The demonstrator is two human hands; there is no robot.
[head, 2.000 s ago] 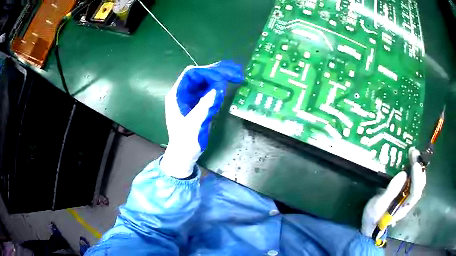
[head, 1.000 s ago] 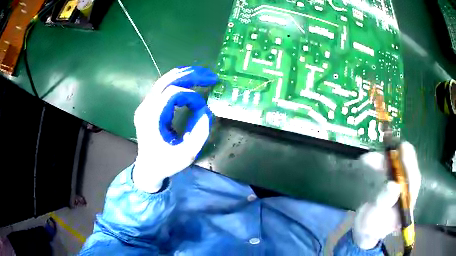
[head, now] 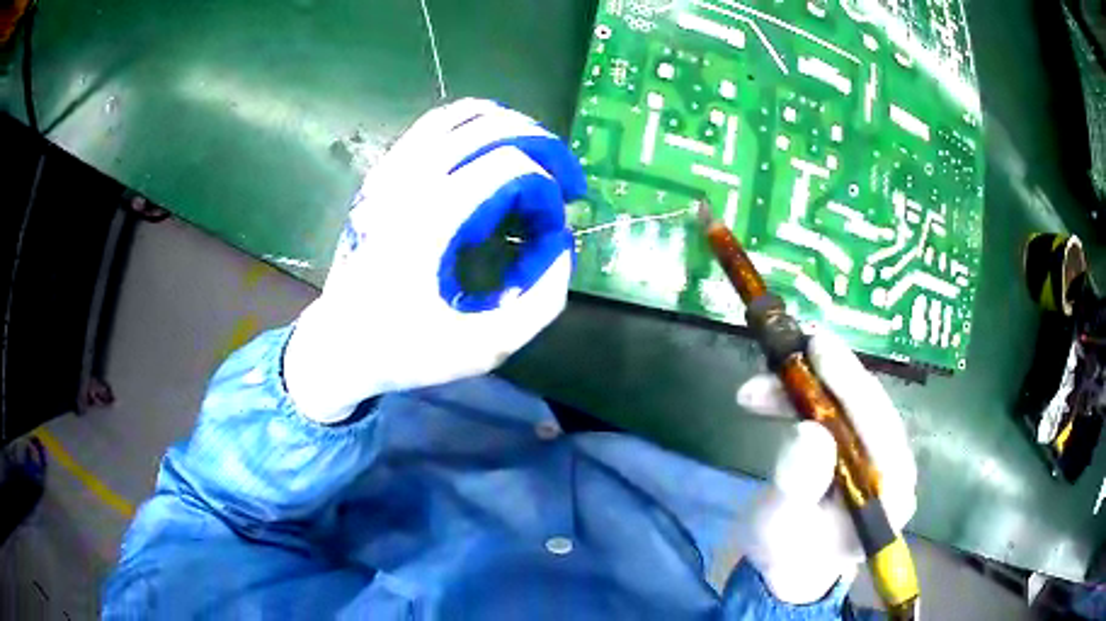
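The green printed circuit board (head: 776,158) lies on the bench in front of me, its pads and tracks facing up. My left hand (head: 455,231), in a white glove with blue fingertips, pinches the solder wire (head: 637,221) at the board's left side. The wire's free end points right, over the board. My right hand (head: 837,473), in a white glove, holds the soldering iron (head: 825,406) like a pen. The iron's tip meets the wire's end over the lower left part of the board. Whether the tip touches the board is hard to tell.
The green bench (head: 231,146) runs around the board. At the right are a black and yellow striped pot (head: 1053,269) and a black tray (head: 1067,412) with things in it, partly cut off. A dark cable runs at the far left. Grey floor with yellow lines shows at the lower left.
The iron has come left across the board from its right side to the wire's end. My left hand has moved closer to the board's left edge, with wire now showing beyond the fingertips.
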